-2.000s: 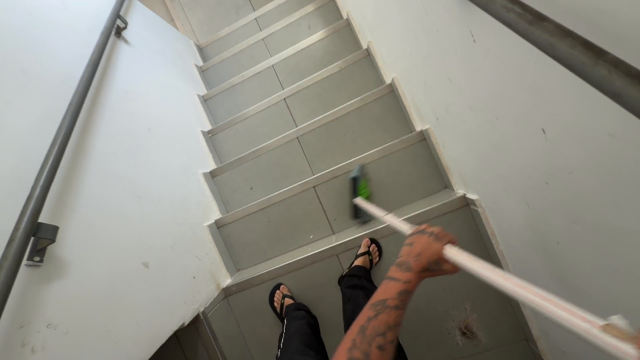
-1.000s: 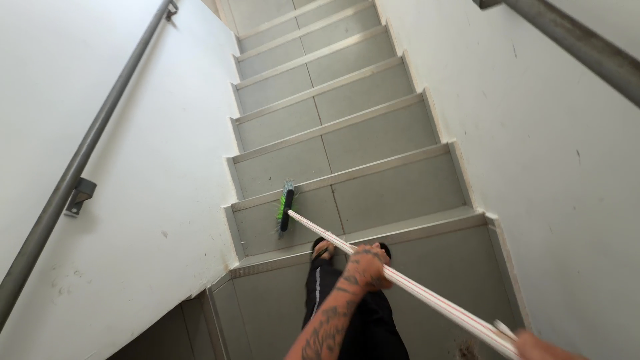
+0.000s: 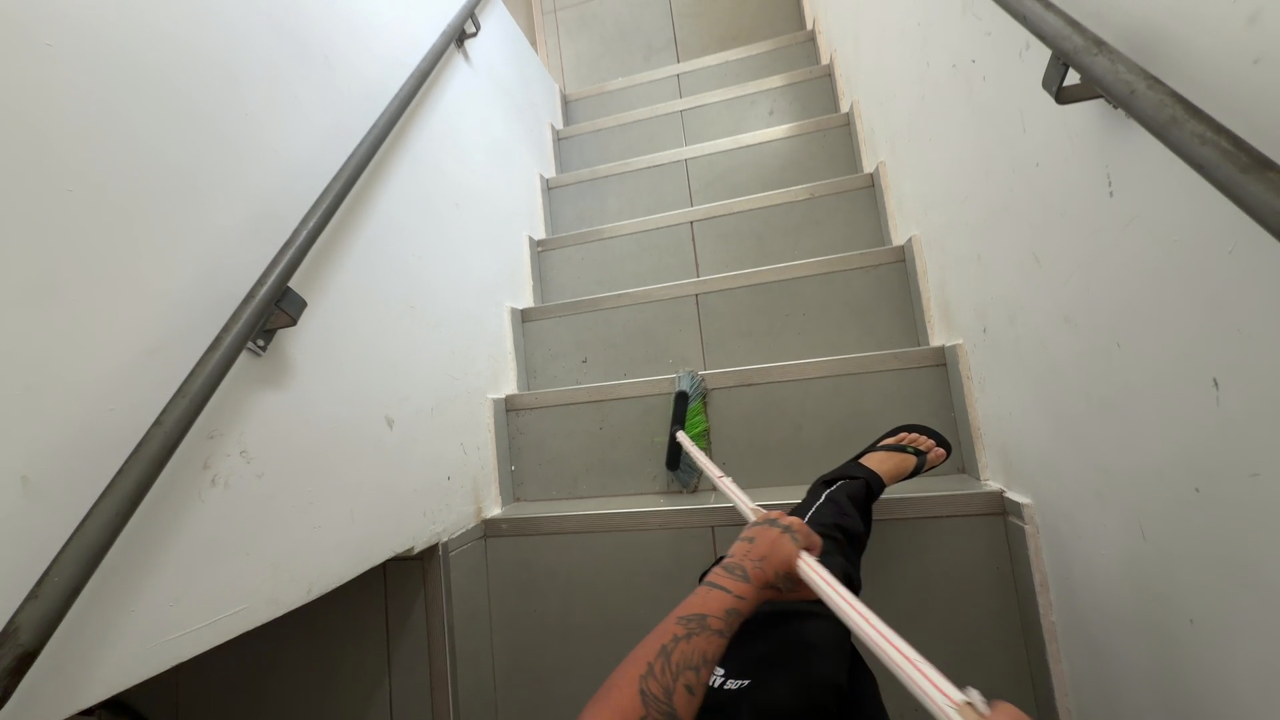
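Observation:
My left hand (image 3: 775, 550) is closed around the striped white handle of a broom (image 3: 885, 640), partway along it. Only a bit of my right hand (image 3: 1003, 711) shows at the bottom edge, at the upper end of the handle; its fingers are mostly out of frame. The broom head (image 3: 688, 432), black with green and grey bristles, lies on the tiled step (image 3: 590, 450) just beyond me, near the middle of its width. To its right my foot in a black flip-flop (image 3: 908, 452) stands on that same step.
Grey tiled stairs (image 3: 620, 350) with light edge strips run down ahead between white walls. A metal handrail (image 3: 265, 290) is fixed on the left wall, another (image 3: 1150, 90) on the right wall. At lower left a dark opening (image 3: 300, 640) lies beneath the wall's slanted edge.
The broom head has moved right from the step's left part, where it was one second ago. My foot has come forward and right onto that step. My left hand has kept hold of the handle.

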